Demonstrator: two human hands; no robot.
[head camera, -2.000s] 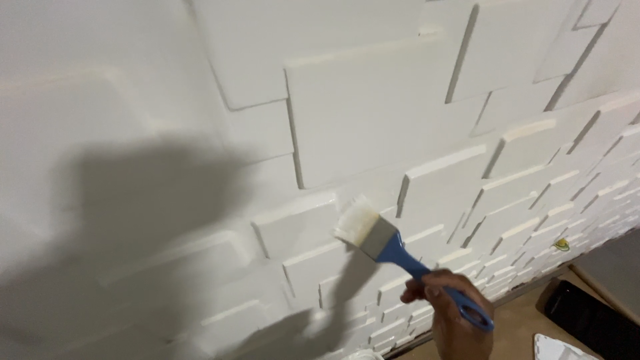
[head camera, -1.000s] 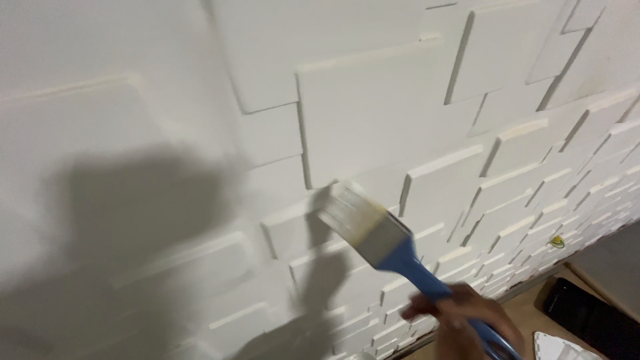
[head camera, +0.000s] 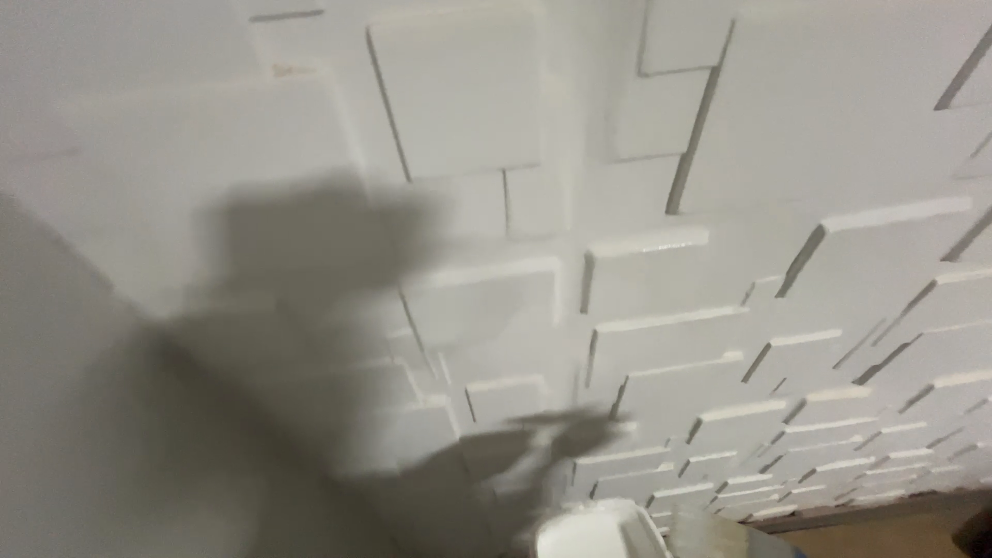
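Note:
Raised white rectangles of different sizes cover the textured wall panel (head camera: 473, 101). At the bottom edge is a white container (head camera: 593, 531), partly cut off by the frame. Right beside it a blurred paintbrush (head camera: 709, 535) shows its bristles and metal band, with a bit of blue handle at the frame's edge. Neither my left hand nor my right hand can be seen, so what holds the brush is hidden. A large shadow falls over the left half of the wall, with a thinner arm-like shadow reaching toward the container.
Along the lower right, the wall's bottom edge meets a brown surface (head camera: 891, 531). A dark object (head camera: 975, 535) is cut off at the right edge. A plain grey wall (head camera: 46, 349) adjoins the panel at the left.
The brush has left the middle of the wall and is now low, beside the white container. My right hand has gone out of view. The view has swung left.

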